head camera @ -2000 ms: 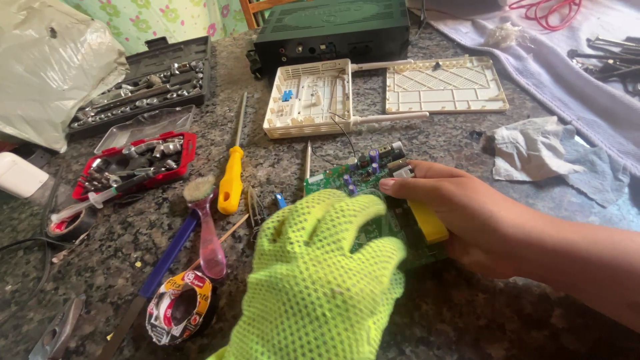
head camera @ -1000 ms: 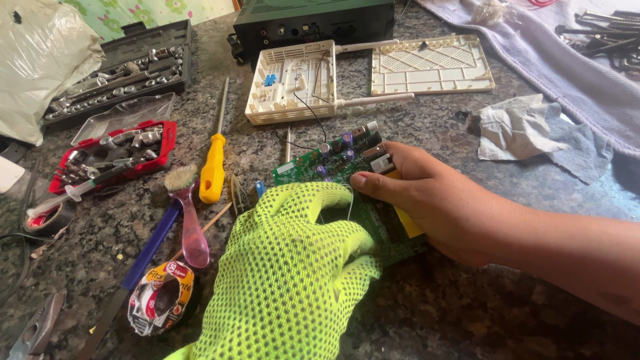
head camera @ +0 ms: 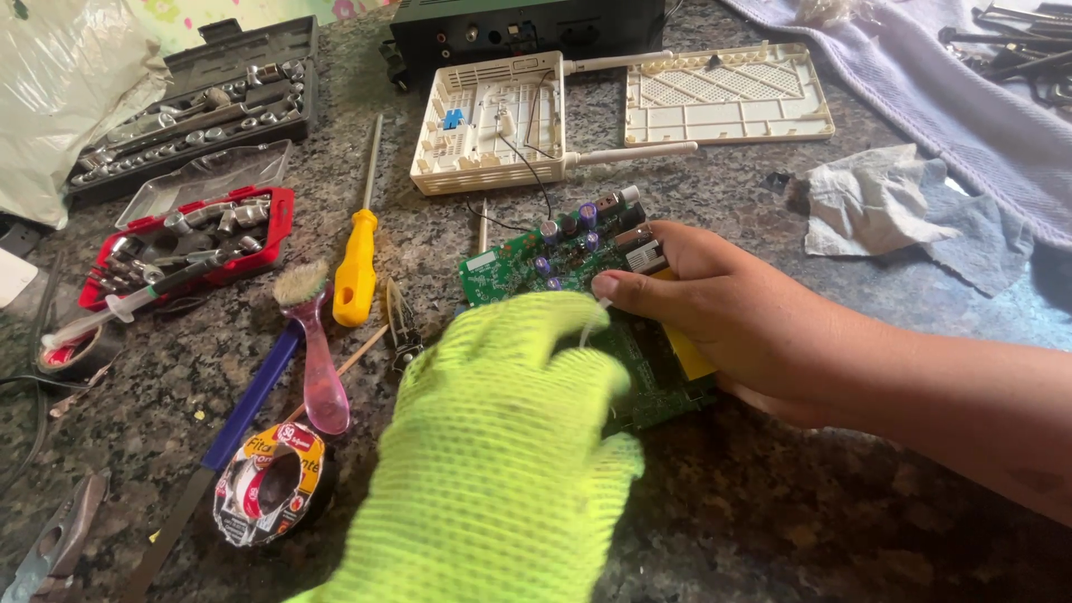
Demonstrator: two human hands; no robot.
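My bare right hand grips the right edge of a green circuit board, thumb on top near the metal ports and a yellow part. The board carries several capacitors. My left hand, in a yellow-green dotted glove, is over the board's lower left part, blurred. Between its fingertips shows a thin whitish piece, too blurred to name. Above the board lies an opened white router housing with two antennas and thin black wires. Its ventilated cover is to the right.
On the left are a socket set case, a red bit box, a syringe, a yellow-handled screwdriver, a pink brush and a tape roll. A black device stands behind; a crumpled cloth lies right.
My gloved left hand has shifted slightly over the board, its fingers in a different pose. My right hand keeps its hold on the board's edge.
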